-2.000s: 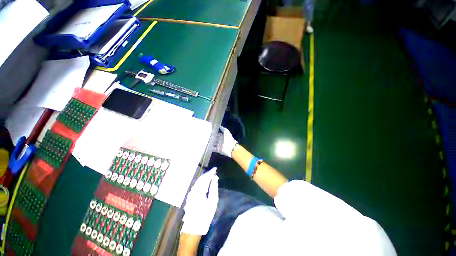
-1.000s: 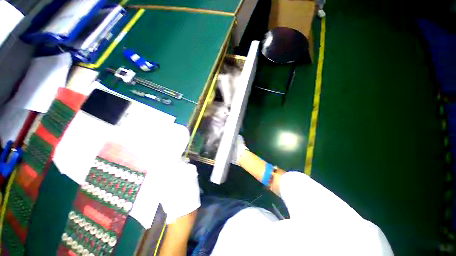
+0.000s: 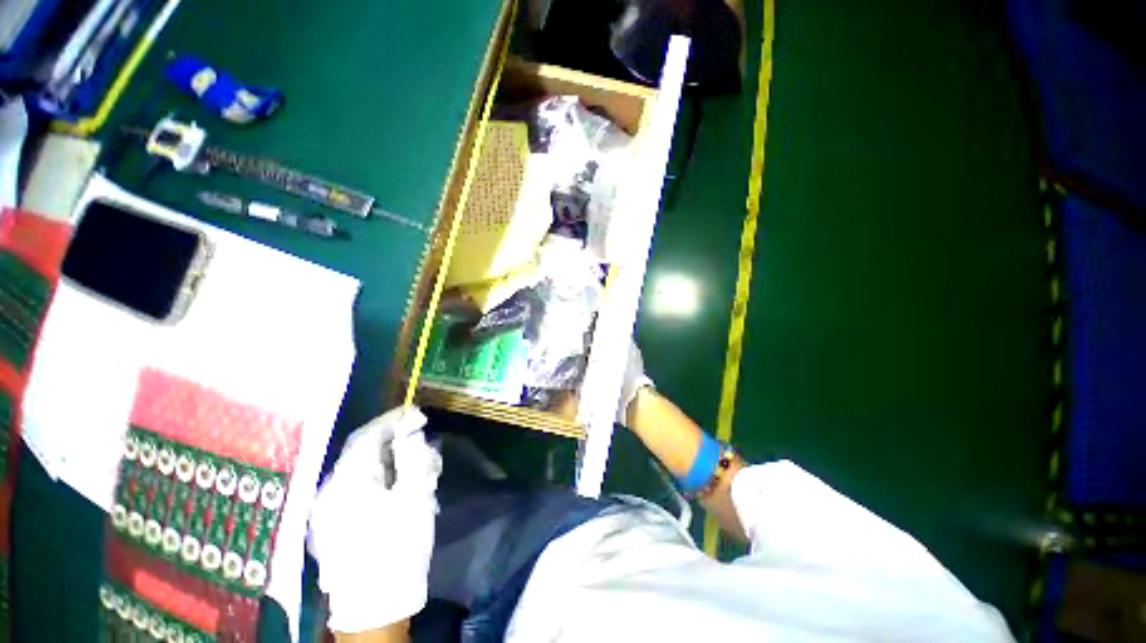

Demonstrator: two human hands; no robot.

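A pale wooden drawer (image 3: 496,405) stands pulled out from the bench edge. It holds clear plastic bags (image 3: 572,283), a yellow-tan sheet (image 3: 488,207) and a green board (image 3: 468,358). My right hand (image 3: 632,377), gloved in white, is at the outer side of the drawer's white front panel (image 3: 637,251); its fingers are hidden behind the panel. My left hand (image 3: 375,521), gloved in white, is at the bench edge by the drawer's near corner, fingers bent; I cannot tell whether it holds anything.
A phone (image 3: 136,261) lies on white paper (image 3: 283,302). PCB panels (image 3: 199,509) lie on red bubble wrap (image 3: 216,412). A caliper (image 3: 270,173), a slim dark stick (image 3: 270,214) and a blue tube (image 3: 224,88) lie beyond. A dark stool (image 3: 679,38) stands past the drawer.
The drawer has been pulled out from under the bench and its contents show. My left hand has moved from the paper down to the bench edge. The view has shifted closer to the drawer.
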